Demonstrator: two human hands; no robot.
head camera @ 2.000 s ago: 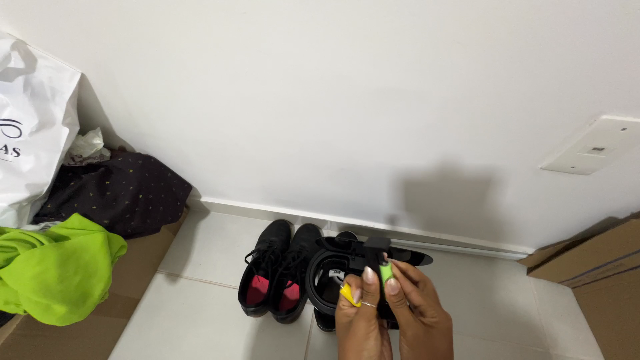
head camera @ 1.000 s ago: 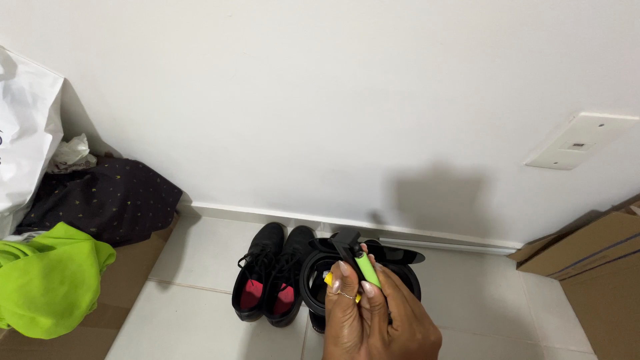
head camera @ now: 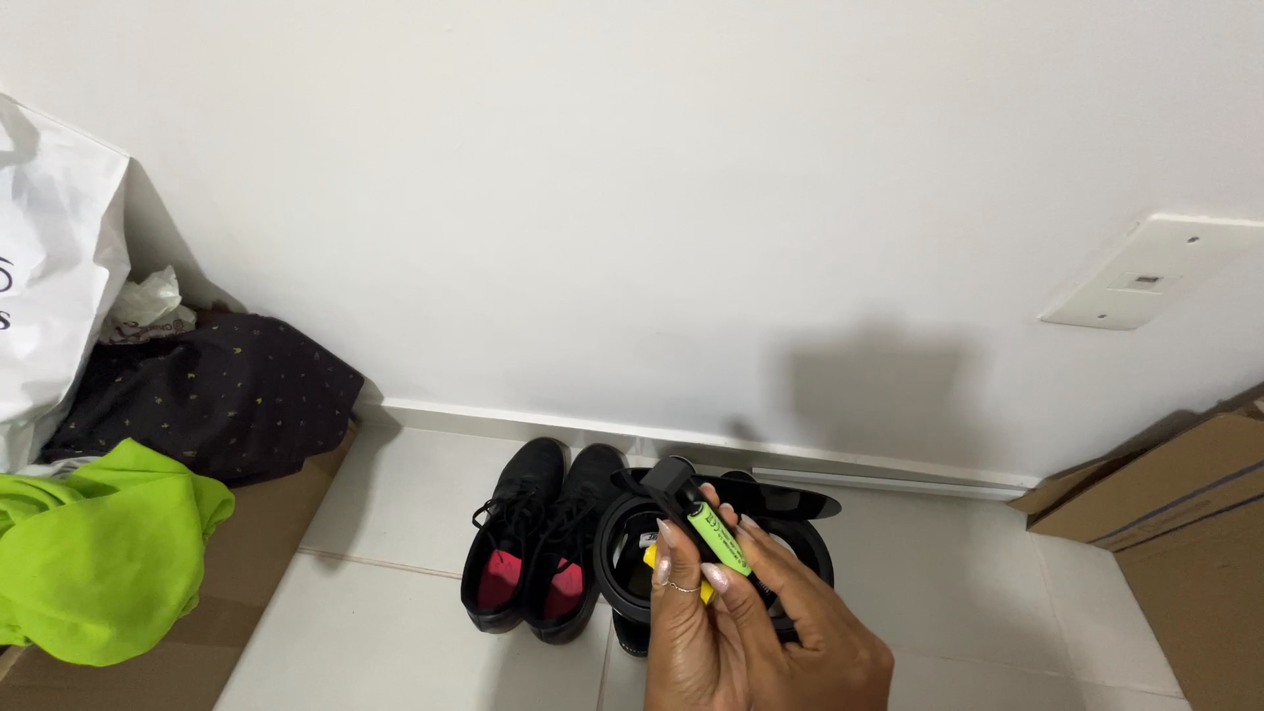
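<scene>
My left hand [head camera: 681, 627] pinches a small yellow object [head camera: 707, 592], mostly hidden by fingers, against the side of a black angled device [head camera: 673, 481]. A green cylindrical battery [head camera: 721, 538] lies lengthwise along the device. My right hand [head camera: 815, 627] grips the device and battery, its thumb by the battery's lower end and its fingers around the far side. Both hands touch each other. Below them on the floor is a black item with round rims [head camera: 812, 553], partly covered by the hands. A pair of black lace-up shoes [head camera: 533, 533] with red insoles stands to its left.
White wall with an outlet plate [head camera: 1145, 272] at right. Cardboard [head camera: 1175, 479] leans at the right edge. On the left, a cardboard box [head camera: 252, 553] bears a dark patterned cloth [head camera: 227, 395] and a bright green cloth [head camera: 109, 553], beside a white bag [head camera: 54, 267].
The battery, mostly covered by fingers two seconds ago, now shows along the black device. My hands have come closer together around it.
</scene>
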